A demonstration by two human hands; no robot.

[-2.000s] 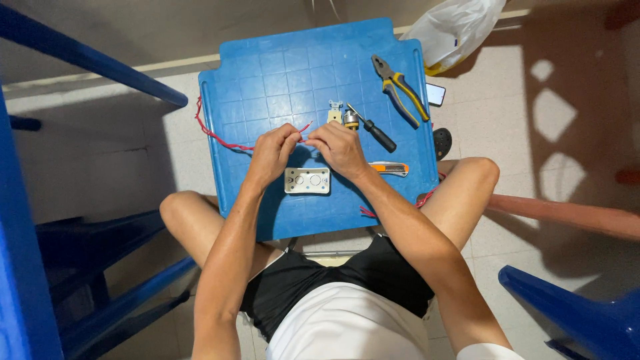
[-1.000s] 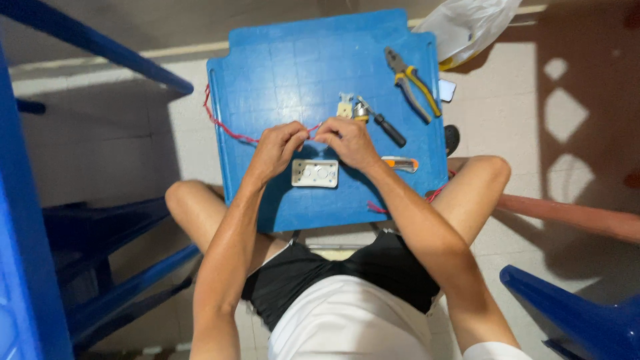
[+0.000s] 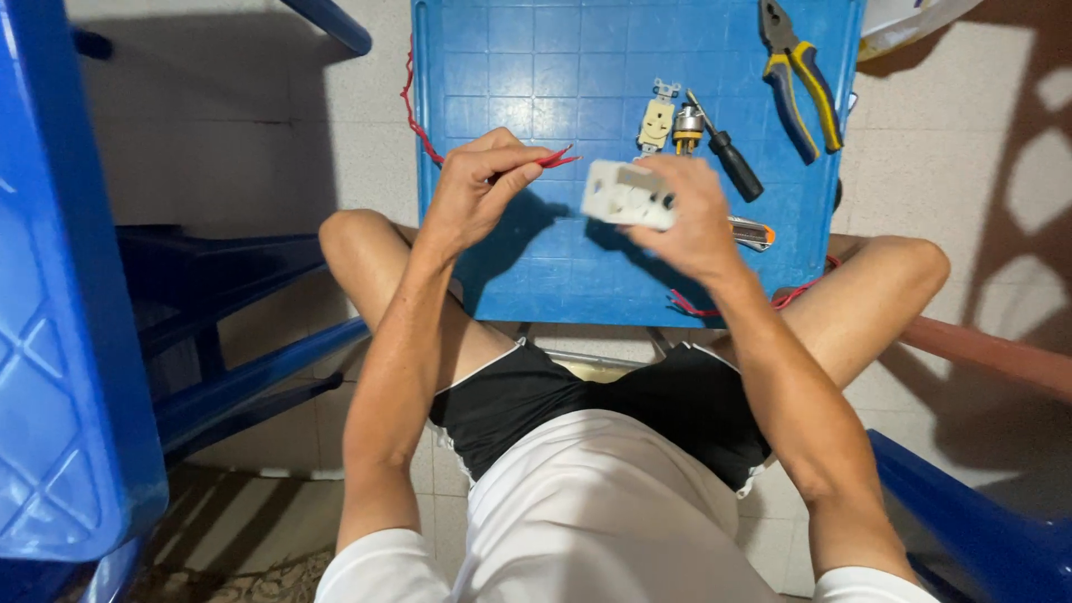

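Note:
My left hand (image 3: 486,188) pinches the twisted red wire (image 3: 557,157) just behind its two split ends, which point right. The rest of that wire runs off over the table's left edge. Tilted above the blue plastic table (image 3: 536,293), a white electrical outlet box (image 3: 624,197) is gripped by my right hand (image 3: 682,213), its open side partly facing me. A small gap separates the box from the wire ends. Beyond my right hand lie a cream socket outlet (image 3: 657,124), a metal-and-yellow electrical plug (image 3: 688,127) and a black-handled screwdriver (image 3: 735,166).
Pliers with blue and yellow handles (image 3: 796,79) lie at the table's upper right. A utility knife (image 3: 754,234) is partly behind my right wrist. More red wire (image 3: 691,308) crosses the near right edge. A blue plastic chair or stool (image 3: 75,335) stands at the left.
My right hand has left the wire and picked up the white box, which lay on the table before. My left hand still holds the wire. The view has shifted.

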